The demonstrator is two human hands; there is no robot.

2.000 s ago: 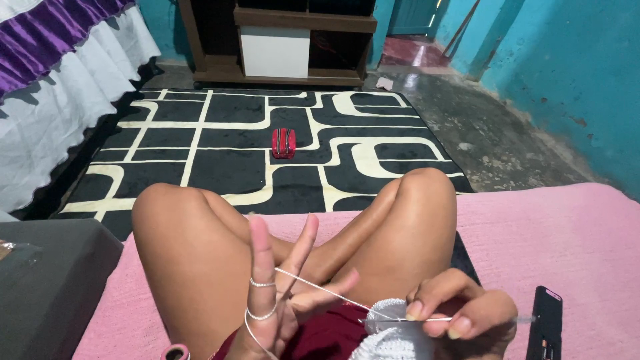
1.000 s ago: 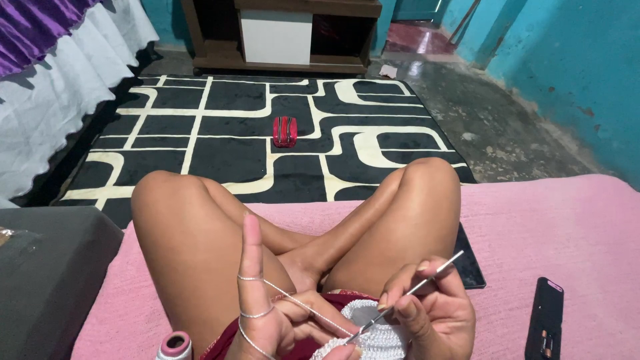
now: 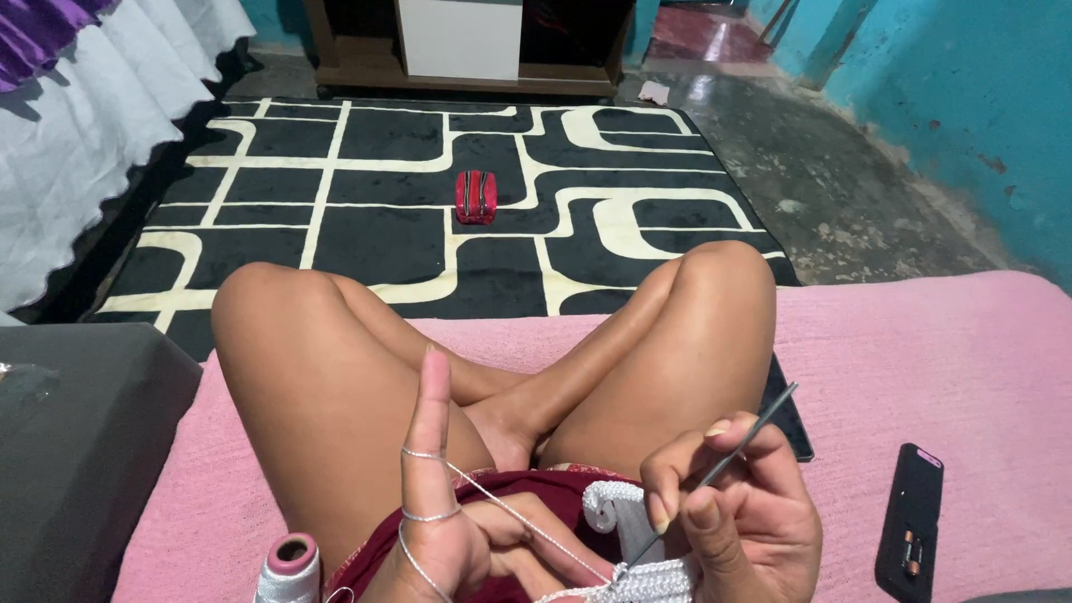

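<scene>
My left hand (image 3: 469, 519) has its index finger raised, with white yarn (image 3: 519, 517) looped around it and running down to the crochet work. Its other fingers are bent by the edge of a white crocheted piece (image 3: 649, 582), and the fingertips are partly hidden. My right hand (image 3: 737, 502) grips a metal crochet hook (image 3: 745, 444) between thumb and fingers, the hook slanting down to the stitches where the yarn arrives. Part of the white piece curls up between the hands. At the lower left stands a cone of white yarn (image 3: 289, 574) with a pink core.
A black case (image 3: 909, 519) lies on the pink cover (image 3: 854, 360) at the right. Beside the right knee, a dark flat object (image 3: 791, 410) is partly hidden. A grey block (image 3: 92, 435) stands left. A red zipped pouch (image 3: 476, 198) rests on the patterned rug (image 3: 385, 243).
The crochet hook, nearly level two seconds ago, now slants steeply in my right hand. My left index finger stays raised with yarn around it.
</scene>
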